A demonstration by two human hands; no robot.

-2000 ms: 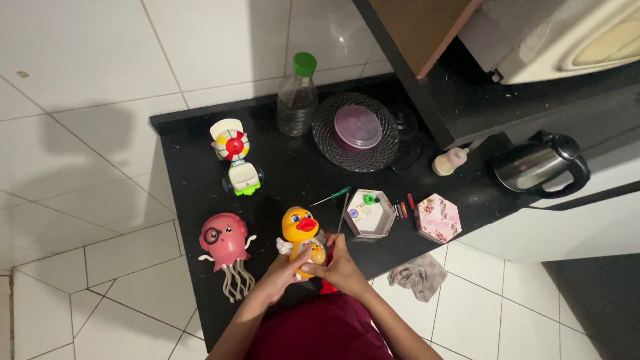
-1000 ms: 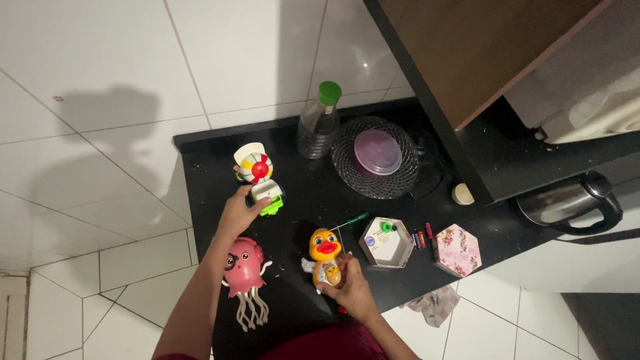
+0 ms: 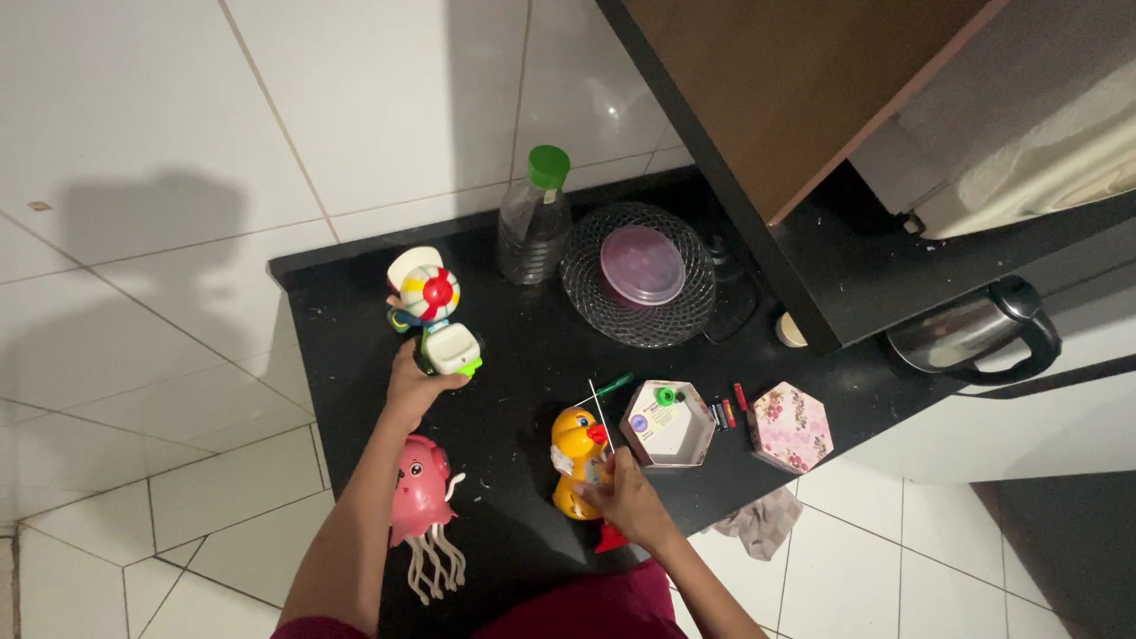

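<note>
My left hand (image 3: 415, 383) grips the base of a toy with a white seat-like part (image 3: 453, 348) and a striped ball (image 3: 429, 292), at the back left of the black counter. Below my left wrist lies a pink octopus toy (image 3: 421, 490) with pale tentacles. My right hand (image 3: 628, 499) is on the yellow plastic duck toy (image 3: 575, 435), its fingers against the belly, and a thin white stick (image 3: 600, 410) rises from the fingertips. A green-handled screwdriver (image 3: 614, 384) lies behind the duck. Right of it an open hexagonal box (image 3: 667, 439) holds a small green item (image 3: 666, 397).
Batteries (image 3: 726, 414) lie between the box and a floral hexagonal lid (image 3: 791, 427). Behind stand a green-capped bottle (image 3: 534, 222) and a glass plate (image 3: 581, 293) with a lidded container (image 3: 643, 264). An electric kettle (image 3: 967, 330) is at right, under the shelf edge (image 3: 723, 169).
My left hand has left the duck, where both hands were two seconds ago, and reached to the ball toy. My right hand remains at the duck. The view has shifted.
</note>
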